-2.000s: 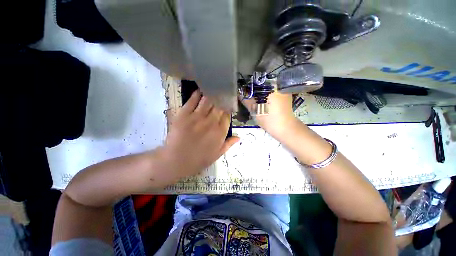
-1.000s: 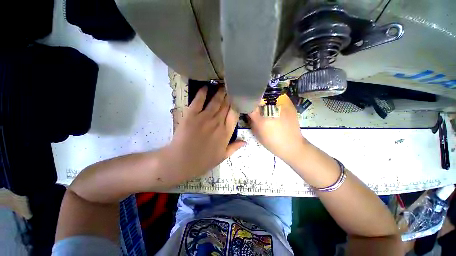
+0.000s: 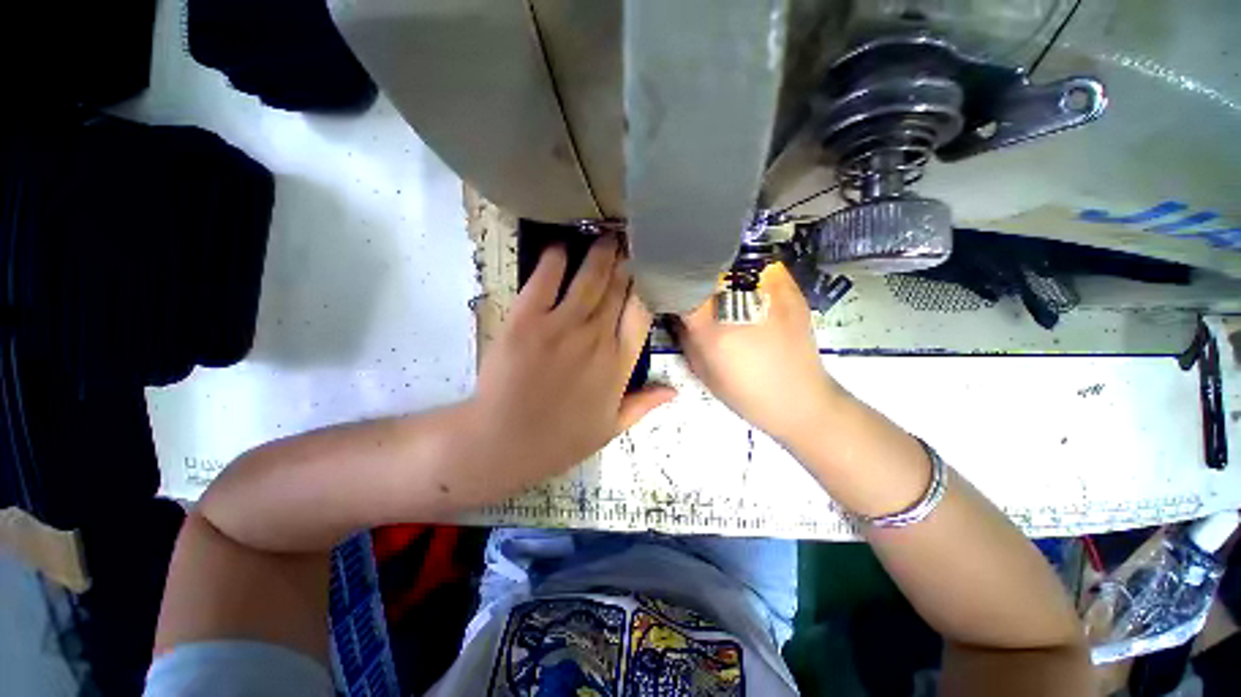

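A black case panel (image 3: 544, 241) lies flat at the sewing machine, mostly covered by my left hand (image 3: 565, 334). My left hand presses on it with fingers spread. My right hand (image 3: 755, 347) is just right of it, its fingertips at a small dark edge of material near the needle area; the grip is partly hidden. The grey-cream sewing machine head (image 3: 476, 95) hides the needle and presser foot. The knurled tension knob (image 3: 885, 234) is above my right hand. Black mesh pieces (image 3: 939, 289) lie right of it.
Black stacked case parts (image 3: 191, 252) are on the left of the white table (image 3: 953, 422). Peeling tan tape (image 3: 490, 293) runs beside the panel. A black slotted bracket (image 3: 1211, 395) is at the far right. A clear plastic bag (image 3: 1157, 592) is below right.
The whole view has shifted, so the machine and hands appear further right. My right hand's fingertips now sit lower, close to my left hand. My left hand still rests on the panel.
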